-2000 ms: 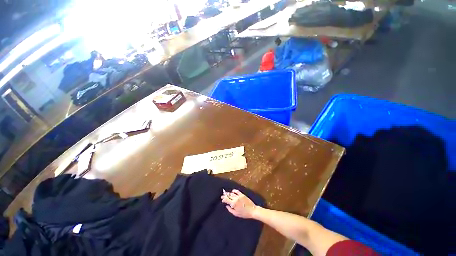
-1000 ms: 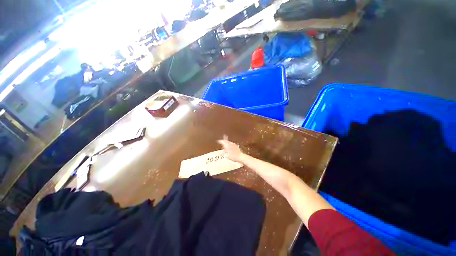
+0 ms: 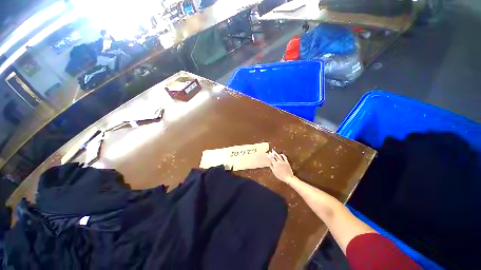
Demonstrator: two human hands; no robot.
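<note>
The tan card template [image 3: 237, 156] with a handwritten number lies flat on the brown table, just beyond the dark garment [image 3: 221, 221]. The garment's rounded panel reaches toward the table's right part. My right hand [image 3: 281, 167] is at the template's right end, its fingertips touching or just over the card's edge. Whether the fingers grip the card or hold a thin stick cannot be told. My left hand is not in view.
The worn table [image 3: 311, 153] has a small dark red box [image 3: 183, 89] at its far corner and narrow card pieces [image 3: 94, 146] at the far left. A blue tub [image 3: 279, 84] stands beyond it; a larger blue tub [image 3: 364, 118] with black garments [image 3: 427, 190] stands at the right.
My right hand left the dark panel, reached over the table beyond the template, and has come back to the template's right end. The view has shifted slightly.
</note>
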